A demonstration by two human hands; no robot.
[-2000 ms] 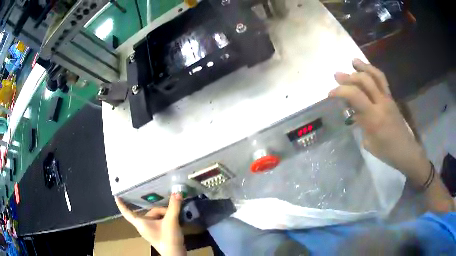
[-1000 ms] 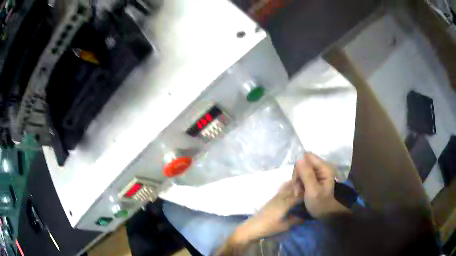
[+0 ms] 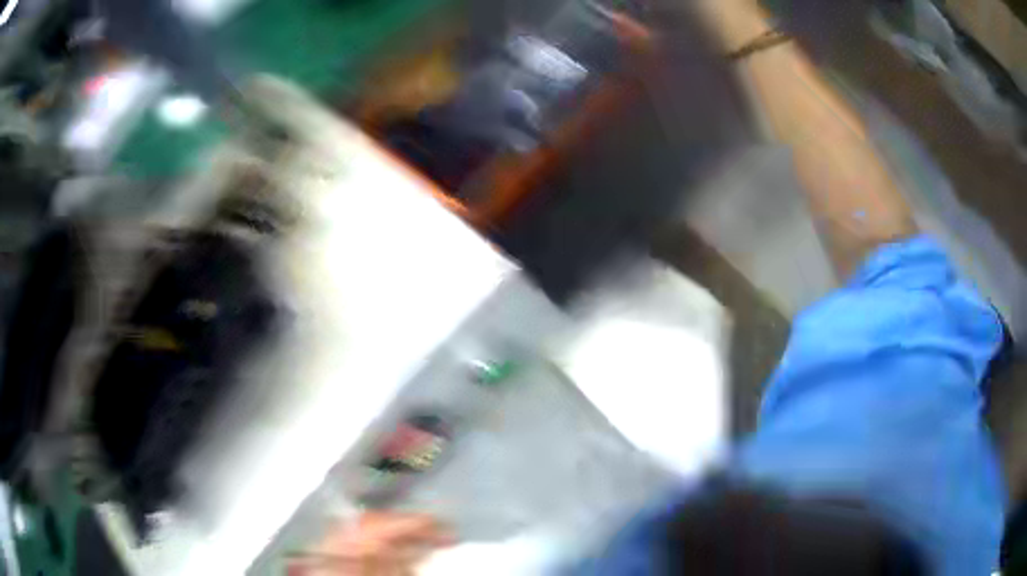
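Observation:
The view is strongly blurred. The press's white top (image 3: 372,270) slopes across the left half, with the dark fixture (image 3: 186,360) on it; I cannot tell what lies in the fixture. My left hand (image 3: 372,546) is small and smeared at the bottom edge, in front of the grey panel; whether it holds anything cannot be told. My right forearm, in a blue sleeve, reaches up to the top edge. Its wrist with a dark band shows there, but the hand is cut off by the frame.
A green button (image 3: 492,370) and a controller panel (image 3: 412,443) are on the machine front. An orange-brown parts bin (image 3: 529,180) with dark and shiny pieces is beyond the machine. White sheet material (image 3: 653,371) lies to the right of the front. Green surface is at the top left.
The view has swung towards the parts bin. My hands, close together over the lap a second ago, are now apart: the right arm reaches up and away, the left hand is at the bottom.

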